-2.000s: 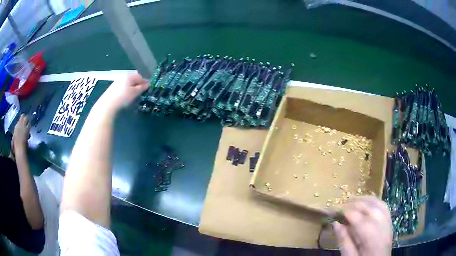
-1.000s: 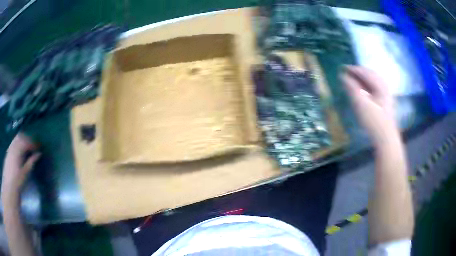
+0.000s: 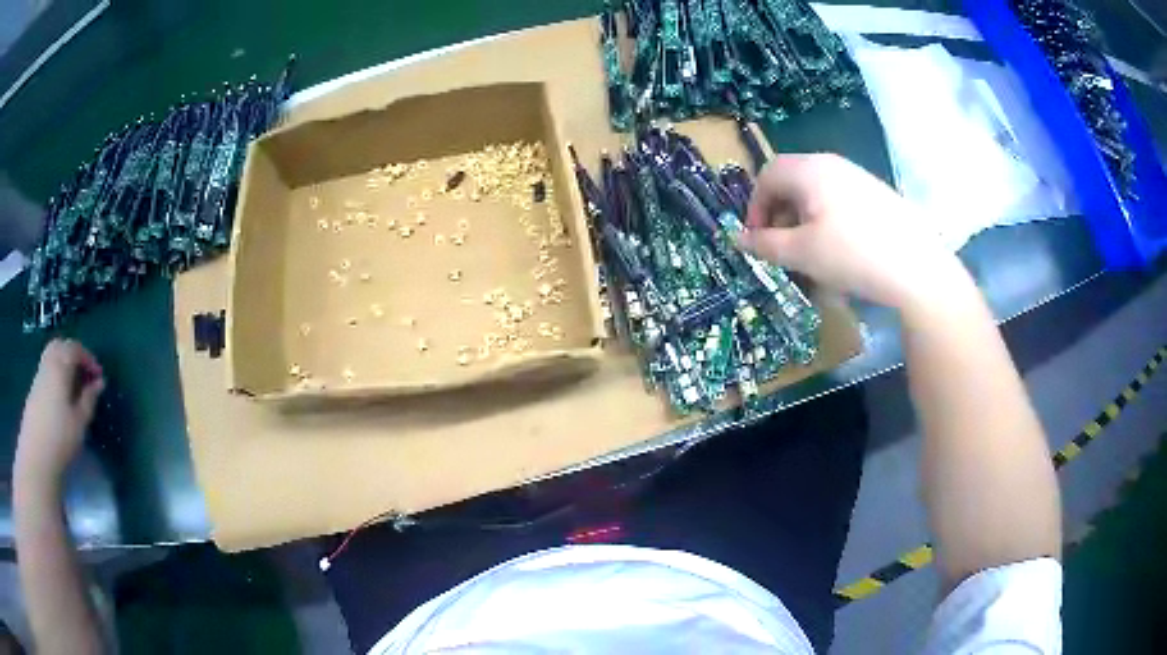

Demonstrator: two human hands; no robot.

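Observation:
A loose pile of display circuit boards (image 3: pixel 710 301) lies on the cardboard sheet right of the open box. My right hand (image 3: pixel 800 218) is over the pile's upper right side, thumb and fingertips pinched on one board among the others. My left hand (image 3: pixel 62 390) is at the far left edge, low over the green bench, fingers curled; what it holds, if anything, cannot be made out. The cardboard box (image 3: pixel 416 378) holds many small yellow pieces (image 3: pixel 506 173) and a few dark bits.
A board stack (image 3: pixel 147 192) stands at upper left, another board row (image 3: pixel 730 58) at top right. Small black covers (image 3: pixel 209 333) lie left of the box. Clear bags (image 3: pixel 953 141) and a blue bin (image 3: pixel 1088 141) are at right. A thin red-black lead (image 3: pixel 358 540) hangs at the front edge.
The view has swung right. My right hand was near the box's front corner, then open over the bags, and now is at the right pile. My left hand has left the board stack.

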